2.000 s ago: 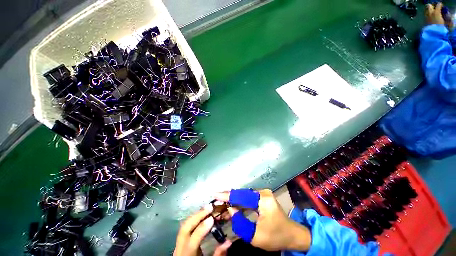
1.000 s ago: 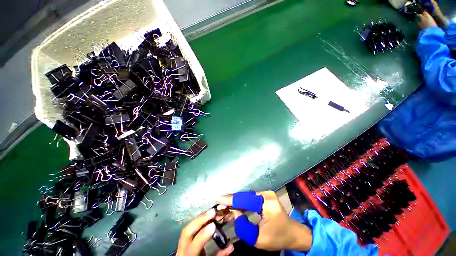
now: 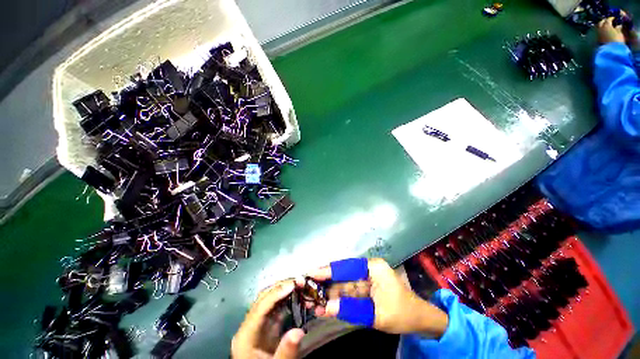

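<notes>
My left hand [image 3: 270, 324] is at the bottom edge, partly cut off, with its fingers around a small black workpiece [image 3: 297, 308]. My right hand [image 3: 382, 298], with blue finger wraps [image 3: 355, 311], meets it from the right. Its fingertips are on a small dark piece with a wire-like glint [image 3: 314, 289] against the workpiece; the fingers hide most of it. Loose black binder clips [image 3: 203, 203] lie heaped to the left, spilling from a tipped off-white bin [image 3: 286, 116]. One light-blue clip [image 3: 252, 173] lies among them.
A white paper sheet [image 3: 449, 168] carries two small black items. A red tray [image 3: 596, 280] with rows of clamped assemblies sits below the bench edge at right. Another person's blue sleeve [image 3: 617, 84] and hand are at the upper right, near a black clip cluster [image 3: 542, 55].
The fingers of my right hand have straightened and shifted slightly, and my left thumb has moved down-left. The view has shifted a little. The other person's hand has moved.
</notes>
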